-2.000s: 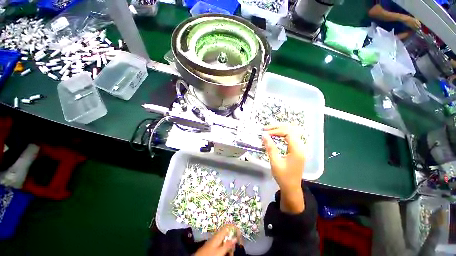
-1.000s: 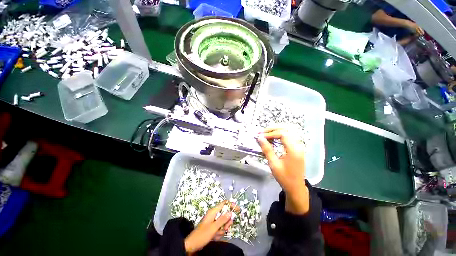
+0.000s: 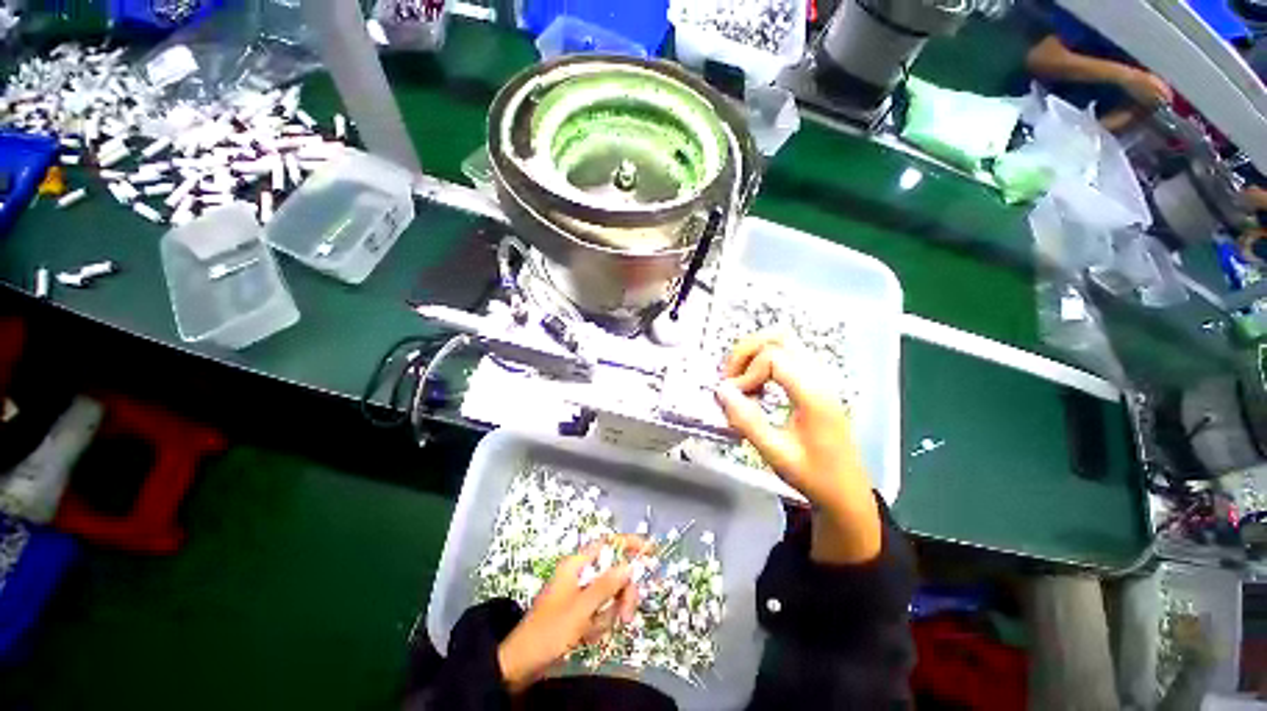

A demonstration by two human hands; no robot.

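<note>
The near bin [image 3: 466,535], a translucent white tub, holds a heap of small white-and-green workpieces [image 3: 535,521]. My left hand [image 3: 577,604] is low over this heap with several workpieces between its curled fingers. My right hand [image 3: 799,424] is at the right end of the pale metal work head [image 3: 653,396], thumb and forefinger pinched together. Whether a piece is between these fingertips is too small to tell. The round silver bowl feeder [image 3: 618,167], green inside, stands behind the work head. The far bin [image 3: 873,333], also holding small pieces, lies behind my right hand.
Two clear boxes [image 3: 229,299] and piled white cylindrical parts [image 3: 222,160] are on the left of the green bench. Dark cables [image 3: 403,375] loop left of the work head. A flat black rectangle [image 3: 1102,431] lies right. Another person's hand [image 3: 1142,86] shows at the upper right.
My left hand has moved up and forward from the near bin's front edge to over the heap. My right hand stays at the work head, with its fingers and wrist shifted slightly.
</note>
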